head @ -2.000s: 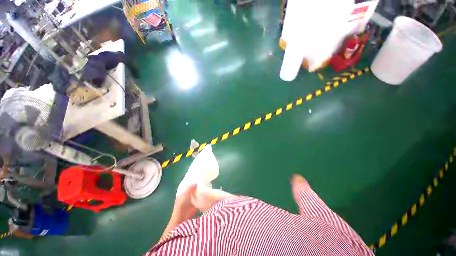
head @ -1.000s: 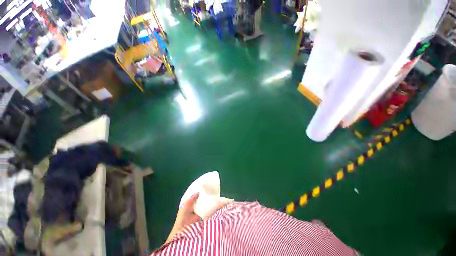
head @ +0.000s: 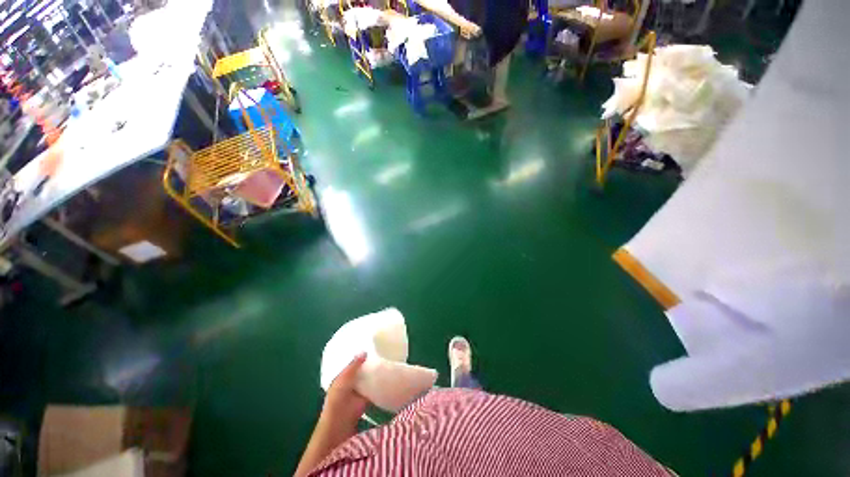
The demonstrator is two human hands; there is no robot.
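Observation:
A folded white fabric piece (head: pixel 375 352) is held in the air in front of the striped shirt, low and left of centre. My left hand (head: pixel 347 387) grips it from below, with a finger or thumb lying against its near face. The piece has a curved upper edge and a second lobe that points right. My right hand is not in view.
A yellow slatted cart (head: pixel 228 168) stands ahead left beside a long white table (head: pixel 121 130). A large white covered stack (head: pixel 774 214) is close on the right. White cloth (head: pixel 685 93) is heaped behind it. A cardboard box (head: pixel 84 438) is at lower left. My shoe (head: pixel 459 350) shows on the green floor.
The view has moved forward along the aisle; the yellow cart and white stack are nearer, and the red stool and white bin are gone. My right hand has left view. My left hand still holds the piece.

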